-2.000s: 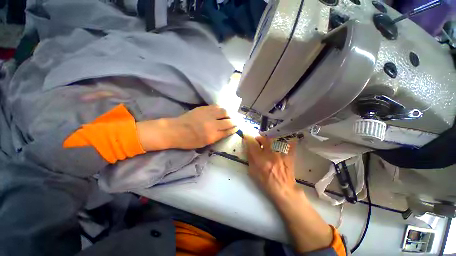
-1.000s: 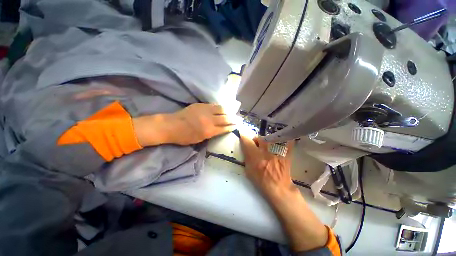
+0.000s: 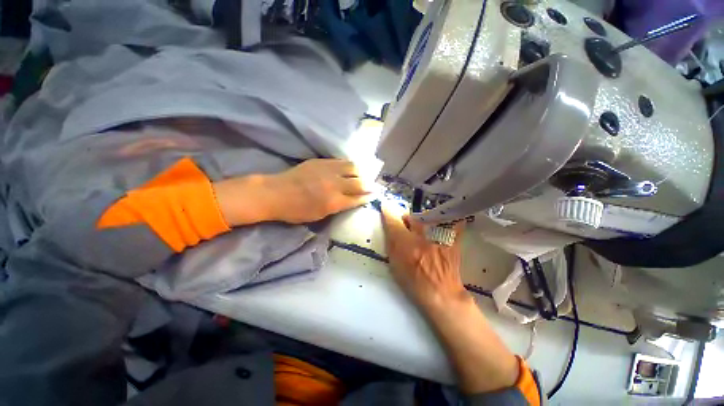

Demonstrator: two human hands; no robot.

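Observation:
A large grey garment body (image 3: 198, 87) lies heaped at the left, its edge running to the bright needle area. My left hand (image 3: 313, 190) lies palm down on the cloth just left of the needle, fingertips near the light. My right hand (image 3: 425, 258) is at the near side of the needle, its fingertips partly hidden under the machine head. The sewing machine (image 3: 524, 127) stands over both fingertips. Glare hides the needle, the presser foot and the cloth edge there, so I cannot tell what my fingers pinch.
Black thread snips (image 3: 540, 289) lie right of my right hand beside a white cloth loop (image 3: 508, 292). A black cable (image 3: 573, 349) runs down the table (image 3: 333, 317). A small white switch box (image 3: 652, 374) is at the lower right. Dark cloth lies behind the machine.
The view has shifted slightly. Both hands stay close to the needle with almost the same pose. The grey cloth has hardly moved.

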